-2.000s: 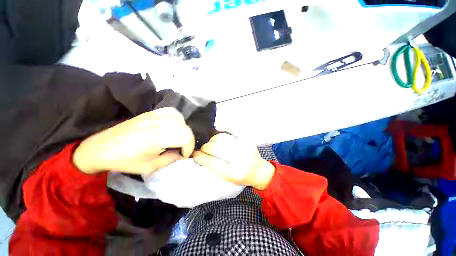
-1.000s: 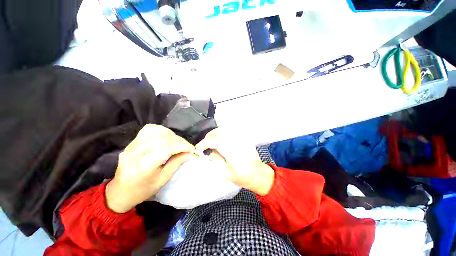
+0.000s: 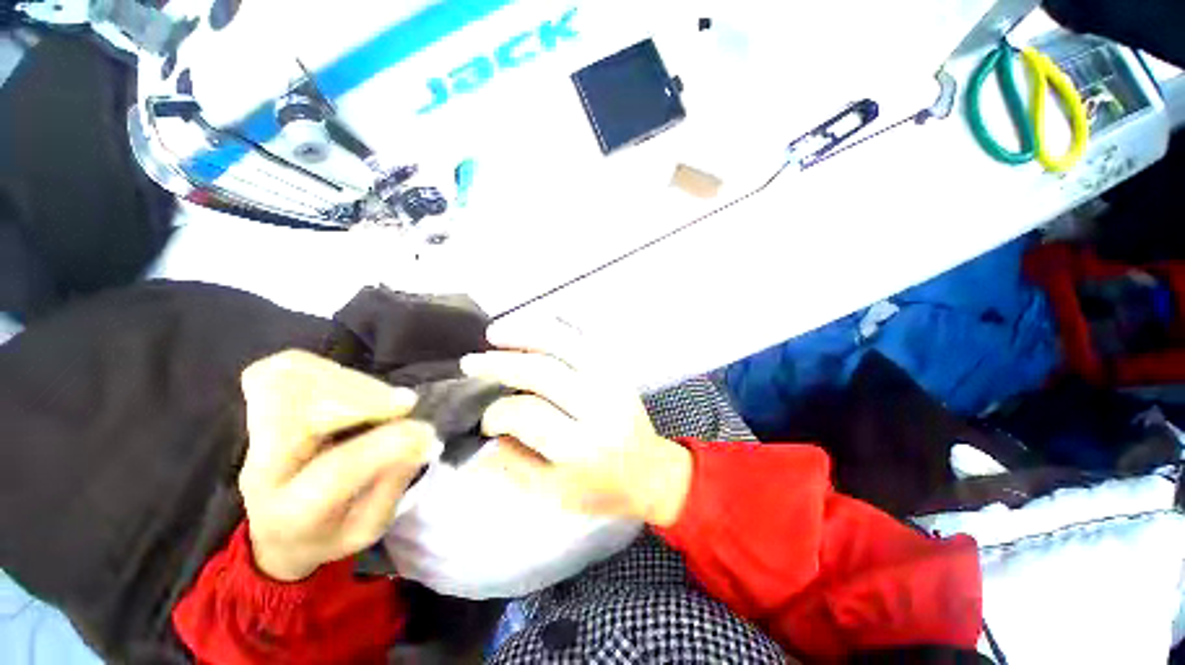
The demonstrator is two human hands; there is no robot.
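The dark brown garment [image 3: 143, 429] is heaped at the left and reaches to the table's front edge. My left hand [image 3: 325, 455] pinches its dark cloth between thumb and fingers. My right hand [image 3: 572, 422] holds the same cloth from the right, fingers spread over its edge. A white, soft lining piece [image 3: 500, 526] bulges below and between both hands, over the lap. What lies under the fingertips is hidden.
The white JACK sewing machine [image 3: 377, 78] stands behind, its thread tension assembly [image 3: 305, 130] at left. On the machine side lie a black block [image 3: 629, 96], a tan tab [image 3: 697, 181], black snips [image 3: 834, 133] and green-yellow scissors [image 3: 1027, 111]. Blue cloth [image 3: 936, 318] lies below right.
The view has shifted, showing more of the machine head. My hands have moved apart slightly from where they met. The dark cloth between them is turned differently, with the grey patch no longer standing up.
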